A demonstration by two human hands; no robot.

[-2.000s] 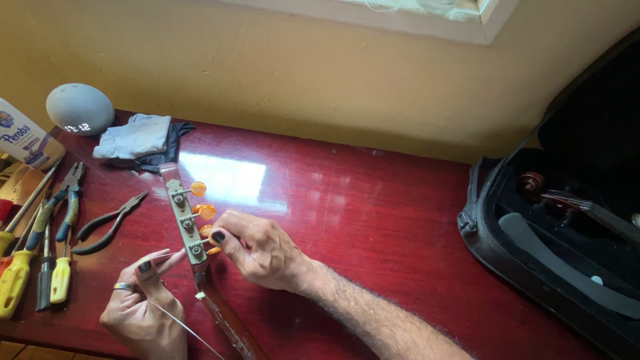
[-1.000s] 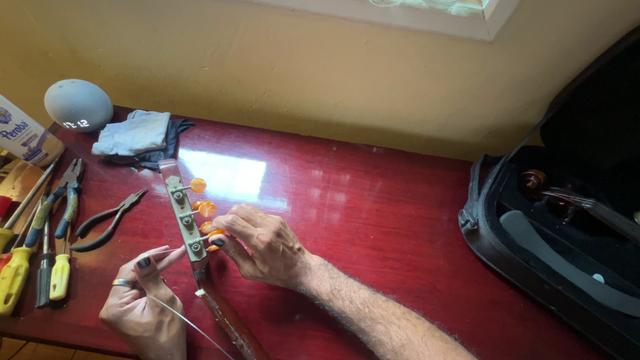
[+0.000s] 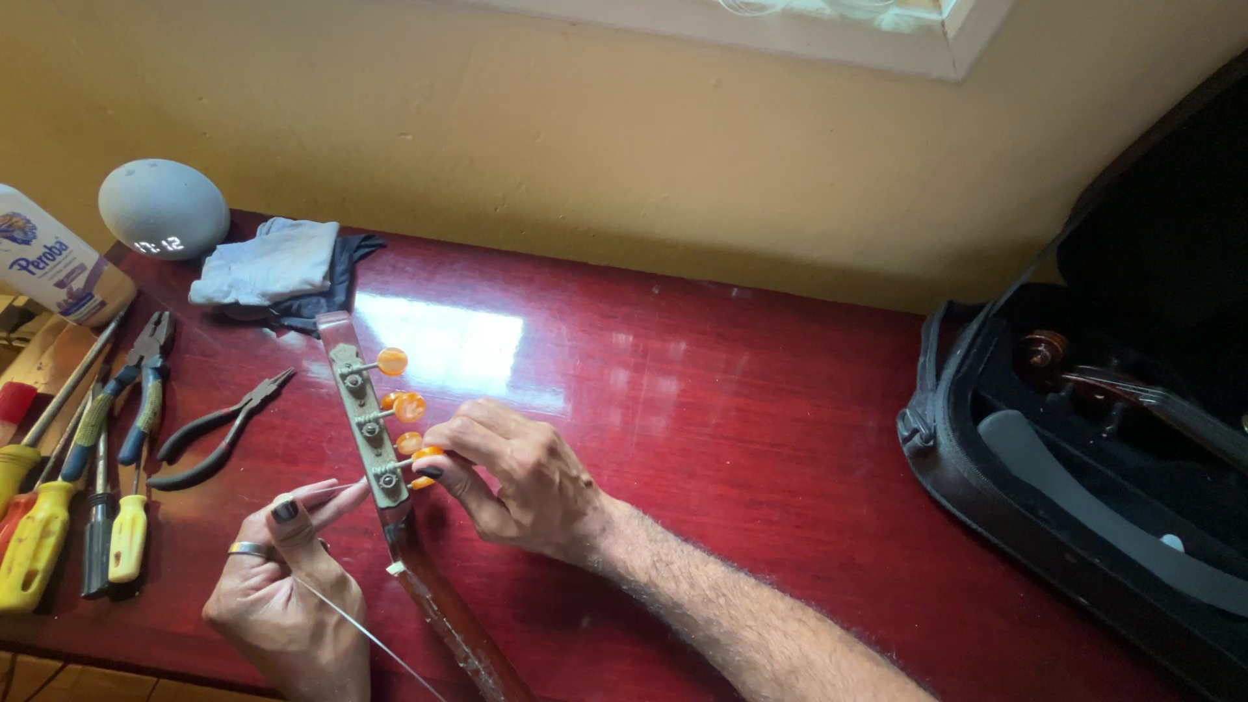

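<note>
A guitar-like instrument's headstock (image 3: pixel 333 330) lies on edge over the red table, with a metal tuning machine plate (image 3: pixel 368 424) facing up and amber tuner buttons (image 3: pixel 392 362) pointing right. My right hand (image 3: pixel 526 478) pinches the lowest tuner button (image 3: pixel 427 454) between thumb and fingers. Left of the plate, my left hand (image 3: pixel 292 585) holds a thin pale string (image 3: pixel 370 639) between thumb and fingers; the string runs down past the neck (image 3: pixel 458 624) and out of view at the bottom. A small white nut (image 3: pixel 395 567) shows where neck and headstock meet. The instrument's body is out of view.
Combination pliers (image 3: pixel 146 390), needle-nose pliers (image 3: pixel 226 429) and several screwdrivers (image 3: pixel 37 546) lie left on the glossy table (image 3: pixel 741 468). Behind them are a plastic bottle (image 3: pixel 58 258), a round speaker clock (image 3: pixel 164 210) and folded cloths (image 3: pixel 268 263). An open black case (image 3: pixel 960 458) holds a violin (image 3: pixel 1121 385) at right.
The fingers of my right hand have shifted around the lowest tuner button. My left hand stays in about the same place with the string.
</note>
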